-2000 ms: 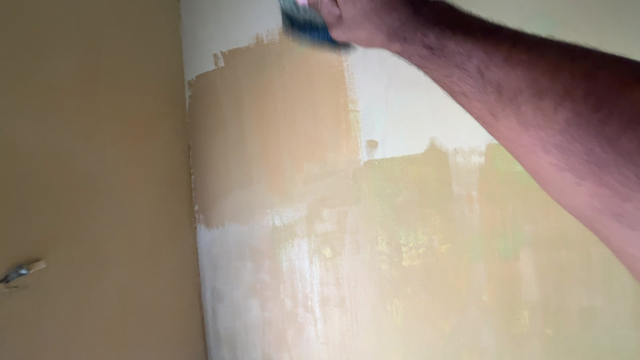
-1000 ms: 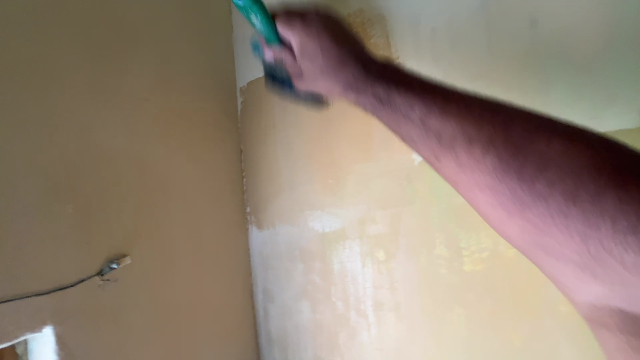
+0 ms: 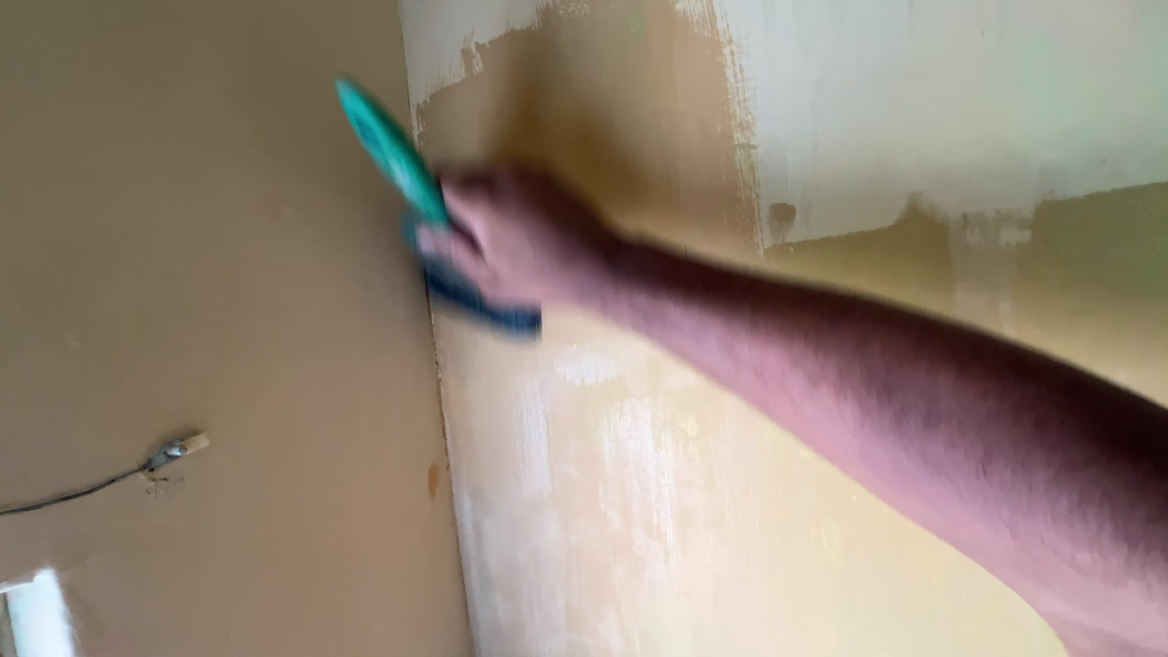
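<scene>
My right hand point(image 3: 520, 237) is closed around a paint brush point(image 3: 388, 151), blurred by motion. The brush's green handle points up and to the left past my thumb, and its dark, wide head lies below my fingers, close to the corner of the room. Behind my hand, the partly painted wall point(image 3: 593, 119) bears a tan patch with ragged edges beside whitish areas. Whether the bristles touch the wall cannot be made out. My forearm crosses from the lower right. My left hand is out of the picture.
A brown side wall point(image 3: 228, 274) meets the painted wall at a vertical corner. From it, at the lower left, juts a dark cable point(image 3: 73, 495) ending in a small pale fitting point(image 3: 194, 443). A bright white patch point(image 3: 41, 616) shows at the bottom left.
My right hand with the brush has come down along the corner from higher on the wall. The view has shifted toward the left, bringing in the cable and the white patch.
</scene>
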